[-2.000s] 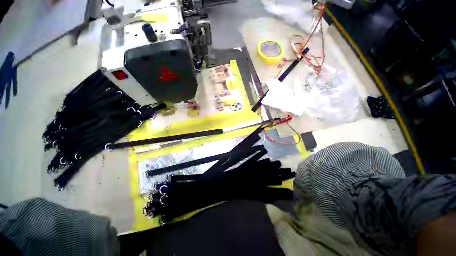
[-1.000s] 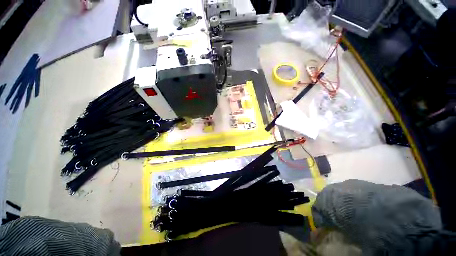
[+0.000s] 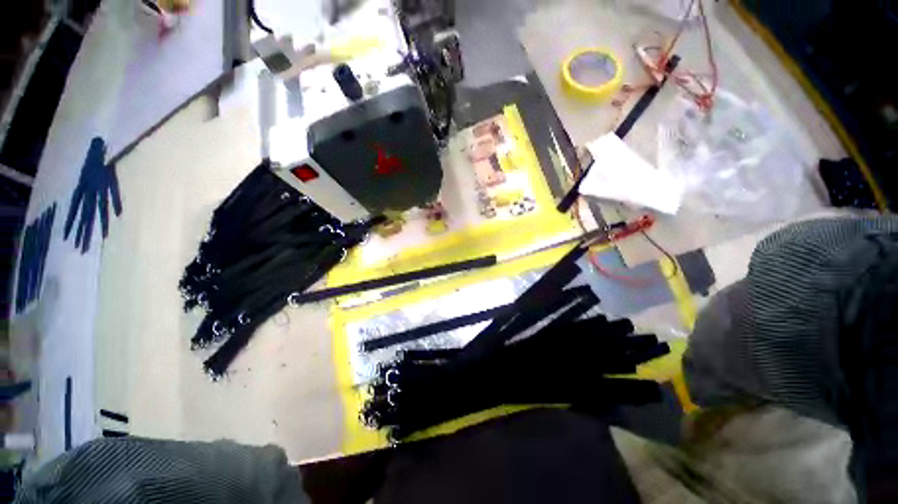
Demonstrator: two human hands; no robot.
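Observation:
A pile of black straps (image 3: 522, 369) lies nearest me, with silvery rings at its left ends. A second fan of black straps (image 3: 266, 256) lies left of the sewing machine head (image 3: 379, 157). One single strap (image 3: 394, 280) with a ring at its left end lies between them. Red-handled snips (image 3: 626, 229) lie right of the straps. Neither of my hands shows; only the grey striped oversleeves appear, the left one (image 3: 167, 472) at the bottom left edge and the right one (image 3: 817, 305) at the right.
A yellow tape roll (image 3: 592, 73), red cord (image 3: 705, 98), a white scrap (image 3: 630, 175) and a crinkled clear plastic bag (image 3: 734, 157) lie right of the machine. More black strips (image 3: 96, 192) lie at the far left. Yellow tape (image 3: 347, 384) edges the work area.
The view has shifted, so the machine and straps sit differently in it. The right sleeve appears higher at the right than a second ago. The straps look unchanged.

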